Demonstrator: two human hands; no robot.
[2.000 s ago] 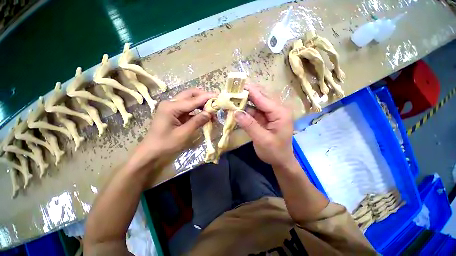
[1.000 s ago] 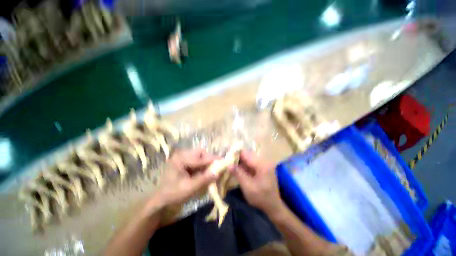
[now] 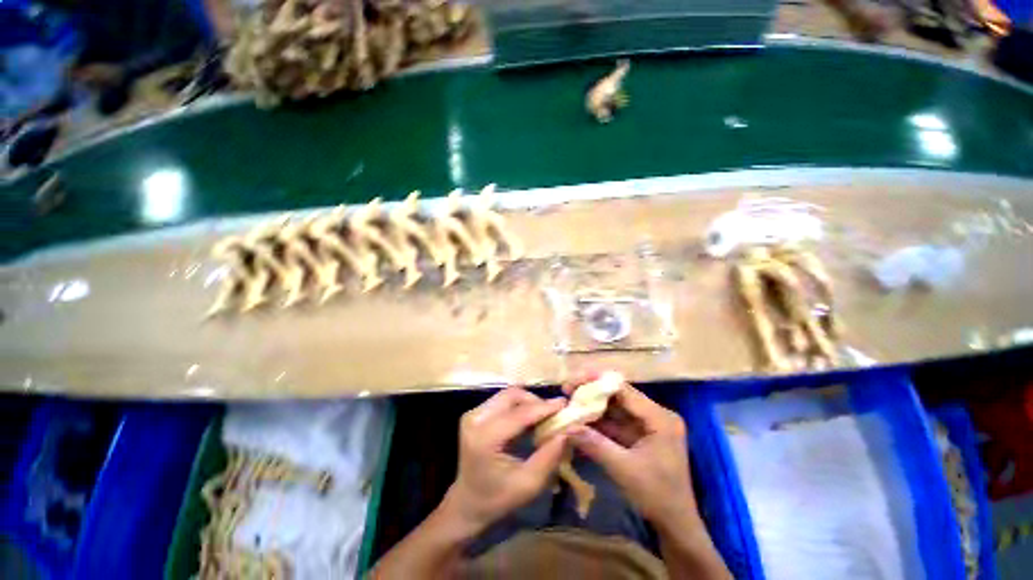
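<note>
A beige joined leg pair (image 3: 586,411) is held between both hands in front of my body, below the bench edge. Its squared stub points up to the right and a foot hangs down below the hands. My left hand (image 3: 512,440) grips it from the left. My right hand (image 3: 634,440) grips it from the right. The fingers hide much of the hip. A small clear round dish (image 3: 607,322) sits on a flat taped square on the bench beyond the hands.
Joined leg pairs (image 3: 368,249) stand in a row on the left. Grouped leg parts (image 3: 782,300) stand right of the dish, by a white container (image 3: 725,232). A white bottle (image 3: 920,266) lies far right. Green crate (image 3: 385,453) left, blue crate (image 3: 708,453) right. A beige-brown item (image 3: 608,93) lies on the green conveyor.
The view has turned and lifted, showing more conveyor and both crates. The dish, largely hidden behind the hands before, is now uncovered. Both hands still hold the leg pair, now turned and lower than the bench edge.
</note>
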